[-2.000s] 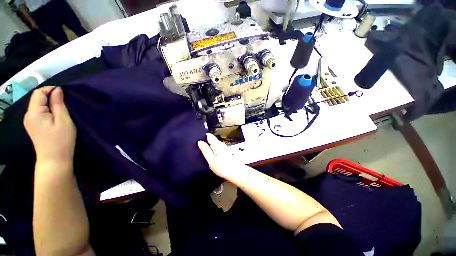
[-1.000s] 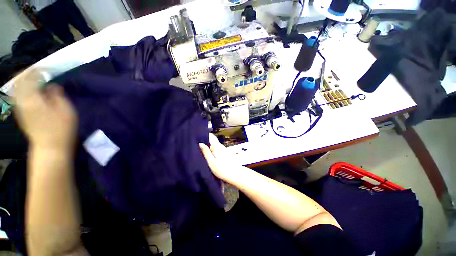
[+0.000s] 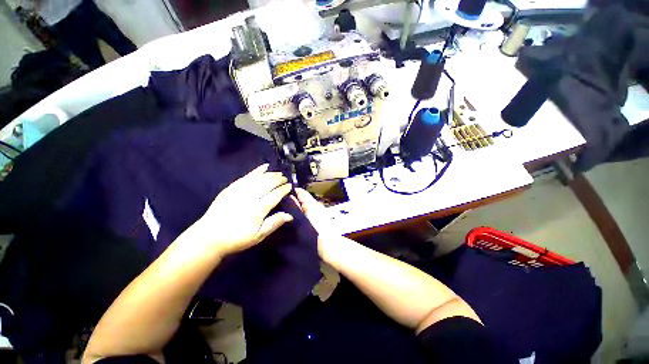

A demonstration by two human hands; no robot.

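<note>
A large dark navy-purple garment panel (image 3: 178, 163) lies left of and below the needle area of the cream-white overlock machine (image 3: 334, 92) and hangs over the table's front edge. A small white paper label (image 3: 151, 219) shows on it. My left hand (image 3: 245, 210) lies on the panel with its fingertips near the presser foot area (image 3: 295, 160). My right hand (image 3: 309, 213) is at the panel's right edge, its fingers and thumb on the cloth edge. The two hands are close together. The cloth edge between them is partly hidden by the fingers.
Dark thread cones with blue tops (image 3: 423, 135) stand right of the machine, beside a row of brass-coloured parts (image 3: 472, 136). A red plastic basket (image 3: 523, 245) with navy pieces (image 3: 526, 298) is at lower right. Grey-dark cloth (image 3: 605, 85) is at upper right. A person's legs (image 3: 92, 28) show at upper left.
My left hand has moved from the panel's far left edge to the right, beside my right hand near the needle area. The panel now lies flatter and its label shows narrower. My right hand has barely moved.
</note>
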